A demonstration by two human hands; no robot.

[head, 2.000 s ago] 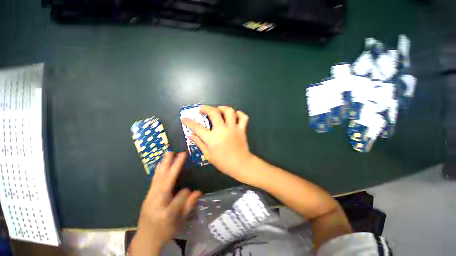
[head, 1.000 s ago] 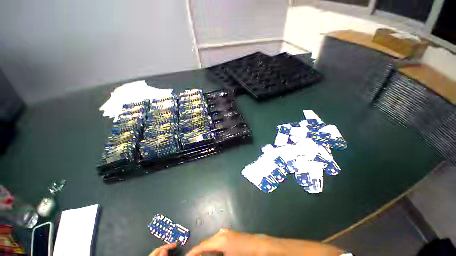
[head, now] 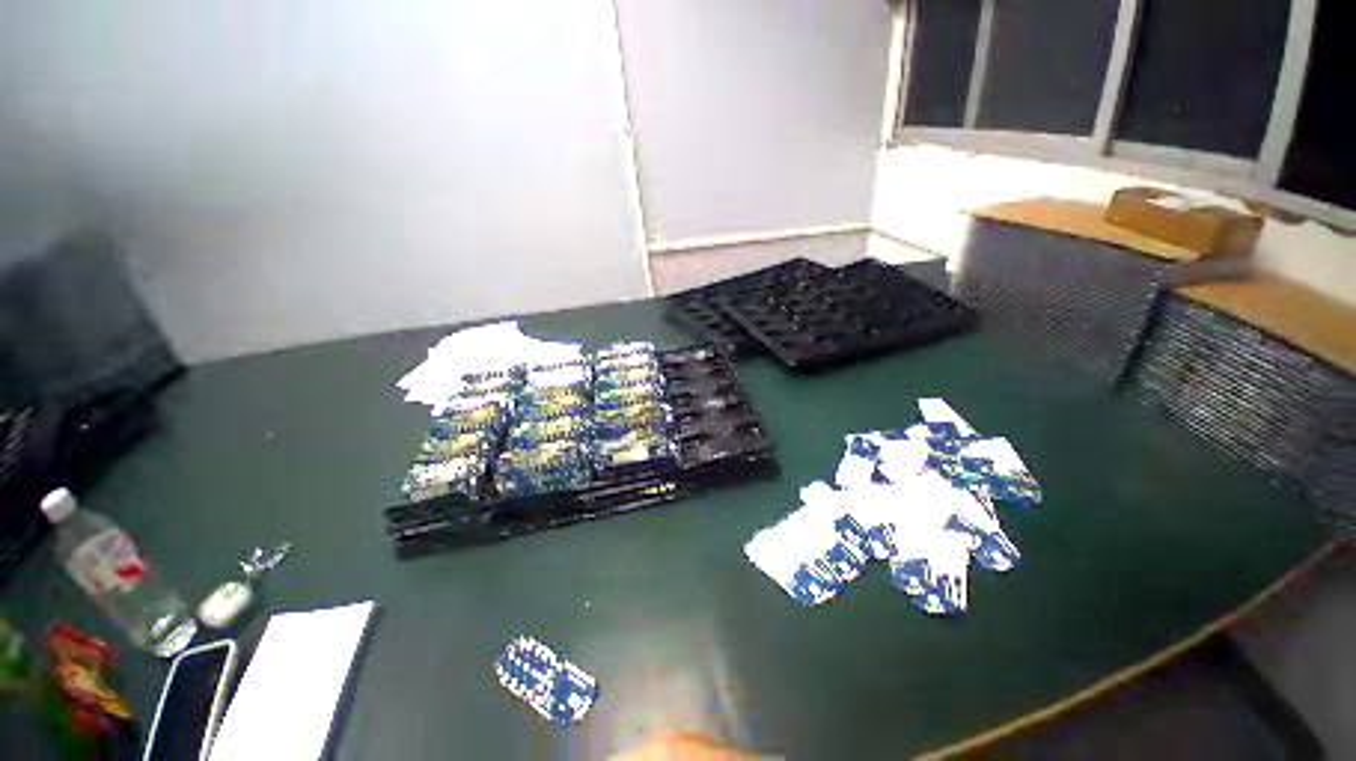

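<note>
A blue bare keypad board (head: 546,679) with white pads lies on the dark green table at the bottom centre. Only a small, blurred part of one hand (head: 684,746) shows at the bottom edge, just right of the board. It looks like my right hand; its fingers are cut off. My left hand is out of the picture. A loose pile of finished boards (head: 903,506), white above and blue at the lower ends, lies at the right. A black component tray (head: 720,409) holds rows of blue and gold boards behind the single board.
Empty black trays (head: 833,309) lie at the back right, white sheets (head: 483,357) behind the component tray. At left are a white dome sheet stack (head: 296,687), a smartphone (head: 192,705), a bottle (head: 119,577) and a red packet (head: 86,677). Stacked trays (head: 1231,390) stand by the wall.
The view has tilted up from the work to the room. My hands have dropped almost out of the picture. The single board lies apart from them on the table.
</note>
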